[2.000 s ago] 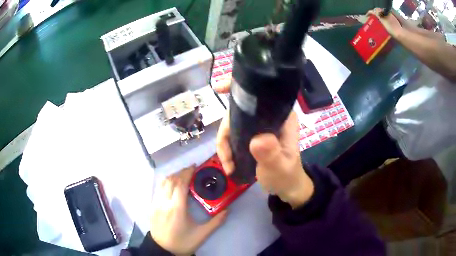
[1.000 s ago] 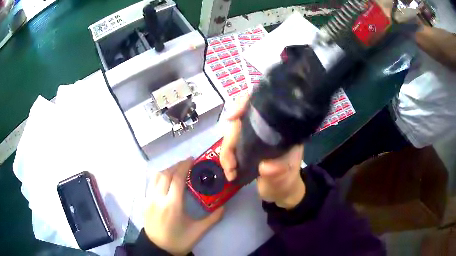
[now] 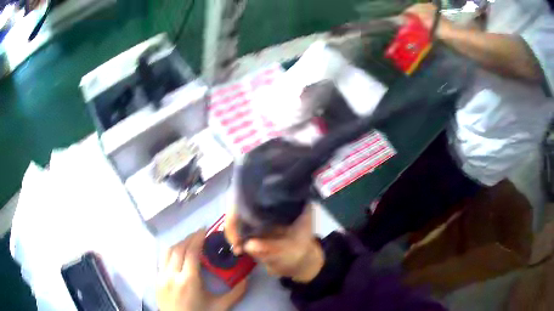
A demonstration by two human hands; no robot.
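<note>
A red radio (image 3: pixel 234 276) with a round black speaker lies face up on the white sheet. My left hand (image 3: pixel 188 282) holds its left and lower edges, fingers and thumb around it. My right hand (image 3: pixel 288 246) grips the thick black electric screwdriver (image 3: pixel 273 182) above the radio's right part. The screwdriver's tip is hidden behind my right hand. The picture is blurred by motion.
The screw feeder (image 3: pixel 155 133) stands behind the radio. A black radio (image 3: pixel 91 284) lies on white sheets (image 3: pixel 67 212) at the left. Sticker sheets (image 3: pixel 237 115) lie right of the feeder. At the right a person in a light shirt holds a red box (image 3: pixel 410 45).
The view has shifted, so the feeder and radio sit further left and the radio lower. The screwdriver body now stands more upright and lower in view. My left hand still holds the radio.
</note>
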